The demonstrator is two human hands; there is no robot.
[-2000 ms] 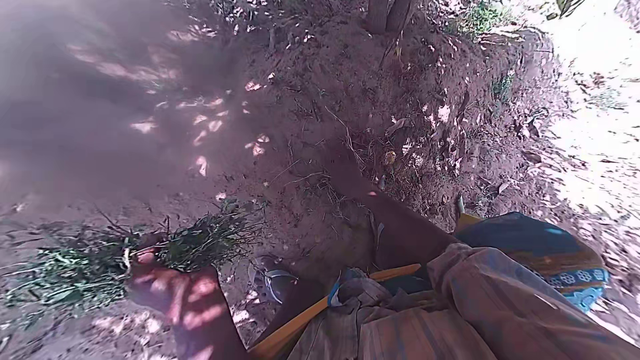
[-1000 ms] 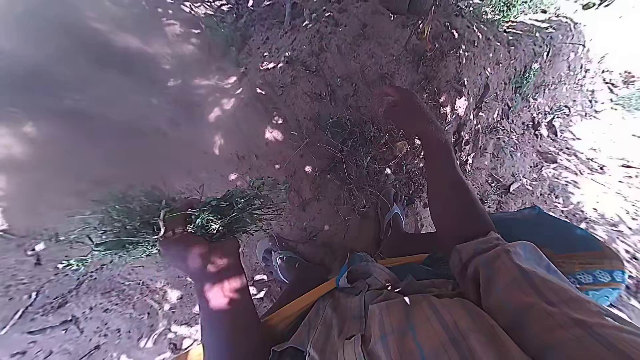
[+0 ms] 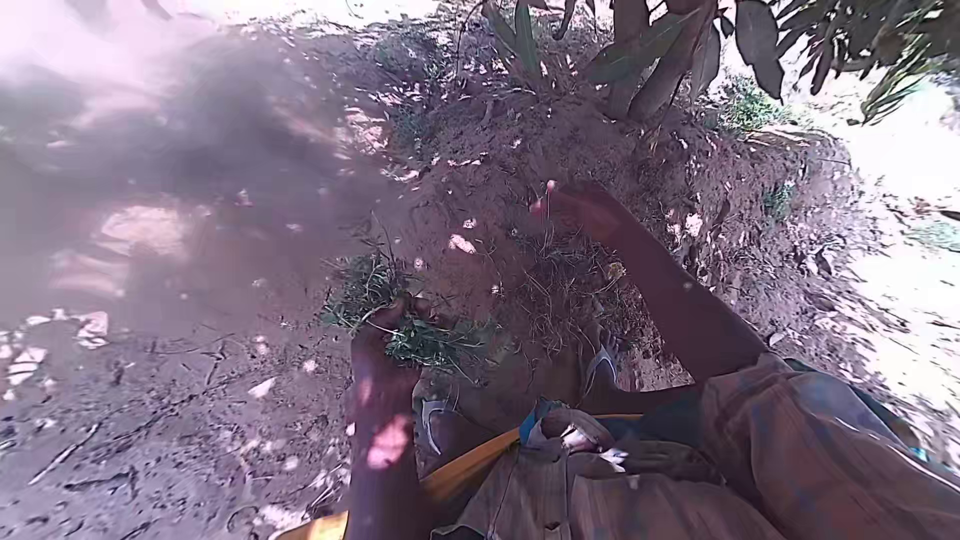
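Note:
My left hand (image 3: 386,322) is closed around a bunch of green weeds (image 3: 442,341), whose stems and leaves stick out on both sides of the fist. Farther forward and to the right, my right hand (image 3: 577,210) reaches down over the bare soil. Its fingers are dark against the ground, and I cannot tell whether anything is between them. Just below that hand lies a patch of dry grass and roots (image 3: 555,292) on the soil.
My sandalled feet (image 3: 604,367) stand below the dry grass. A plant with broad leaves (image 3: 637,67) rises at the top. An earth bank (image 3: 787,195) runs along the right, and a blurred haze covers the upper left.
My left hand, still holding the weeds, has come in closer to my feet. My right hand has moved forward, away from my body. The view has tilted up, showing more leaves.

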